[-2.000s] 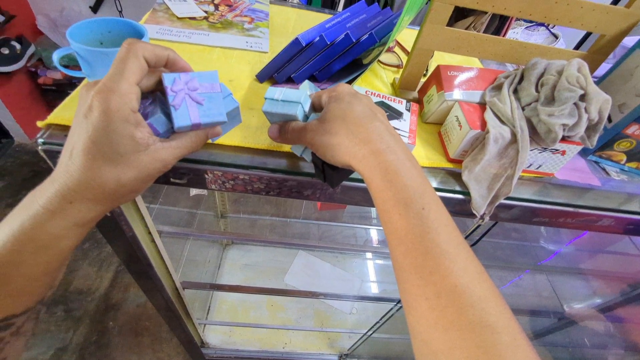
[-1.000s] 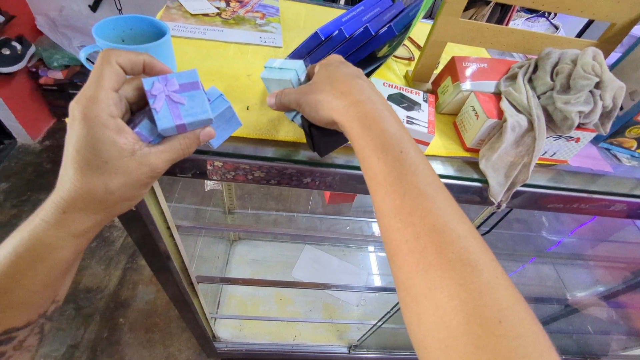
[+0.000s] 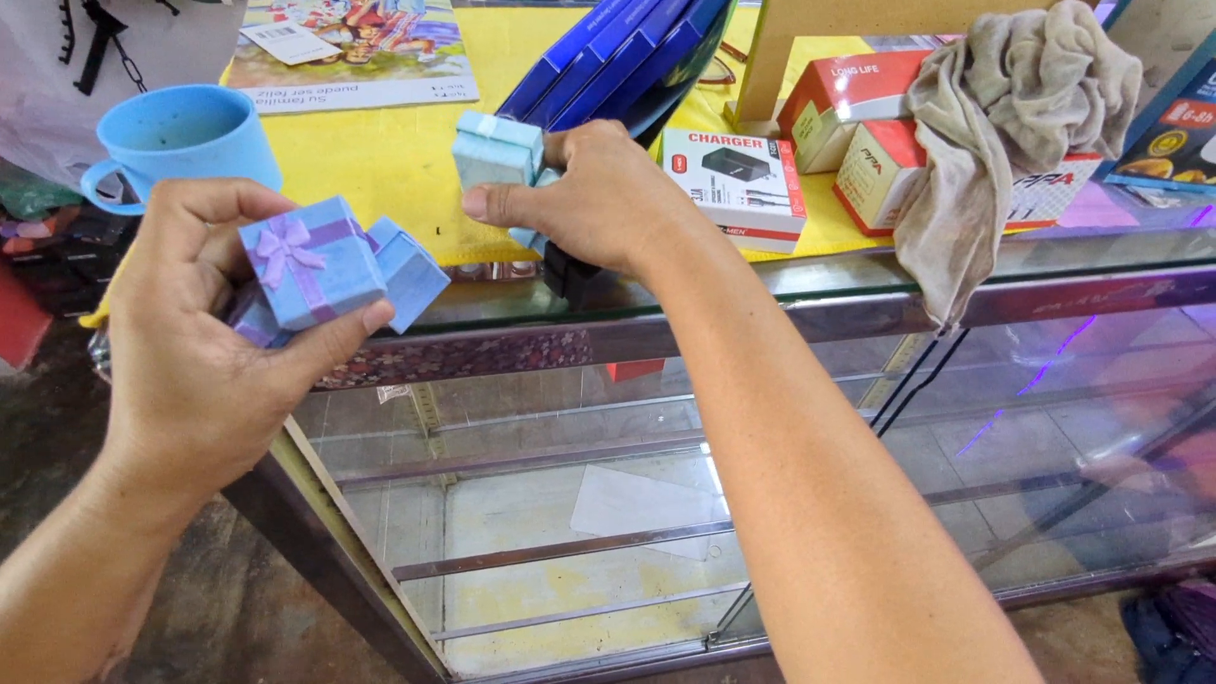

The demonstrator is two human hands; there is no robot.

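Observation:
Several small blue gift boxes are in my left hand point(image 3: 204, 332), above the left front corner of the counter. The foremost gift box point(image 3: 328, 271) has a purple ribbon and bow; another blue box point(image 3: 410, 275) sticks out behind it, tilted. My right hand point(image 3: 598, 195) grips a pale turquoise gift box point(image 3: 496, 152) between thumb and fingers, over the yellow cover. More light blue shows under that palm, partly hidden, and a black item point(image 3: 570, 275) is below it at the counter edge.
A blue mug point(image 3: 185, 138) stands behind my left hand, near a booklet point(image 3: 380, 90). Blue boxes point(image 3: 617, 62) lean behind my right hand. Rightward are a charger box point(image 3: 733, 185), red-and-white boxes point(image 3: 860, 85) and a grey cloth point(image 3: 1026, 104) over the front edge of the glass display case point(image 3: 570, 560).
The turquoise box in my right hand shows a little farther from my left hand than two seconds ago. Both hands keep hold of their boxes.

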